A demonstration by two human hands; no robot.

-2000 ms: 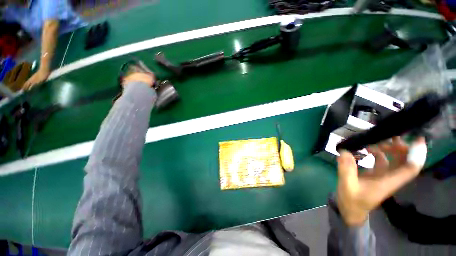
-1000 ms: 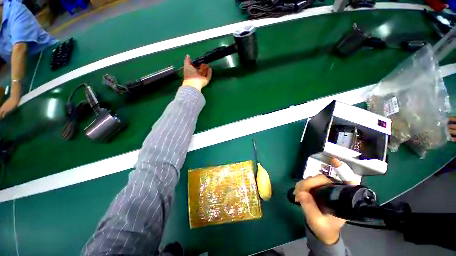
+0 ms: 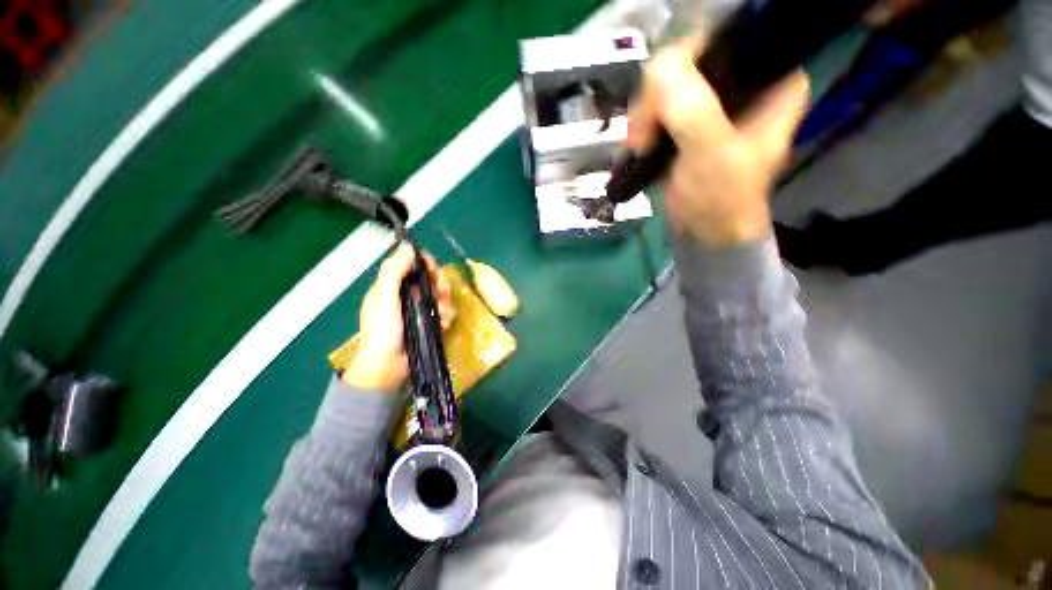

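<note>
My left hand (image 3: 398, 317) is closed around the handle inner frame of a hair dryer (image 3: 427, 357), over the amber-yellow work pad (image 3: 482, 346). The round opening of the dryer's barrel (image 3: 433, 492) faces up, close to my body. Its bundled cord (image 3: 271, 196) runs from the far end of the handle over the white rail onto the belt. My right hand (image 3: 715, 144) holds the black electric screwdriver (image 3: 738, 75), blurred, with its tip at the front of the screw feeder (image 3: 583, 138). The awl with a pale yellow handle (image 3: 493, 288) lies at the pad's far edge.
Another dryer (image 3: 81, 415) lies on the dark green conveyor belt (image 3: 208, 288) at the far left. The white rail (image 3: 265, 317) separates belt and bench. The bench edge runs diagonally on my right, with grey floor and a person's dark-clothed leg (image 3: 923, 207) beyond.
My left hand has moved from the belt to above the pad and now holds a dryer with its cord. My right hand has brought the screwdriver to the feeder's front. The view has turned.
</note>
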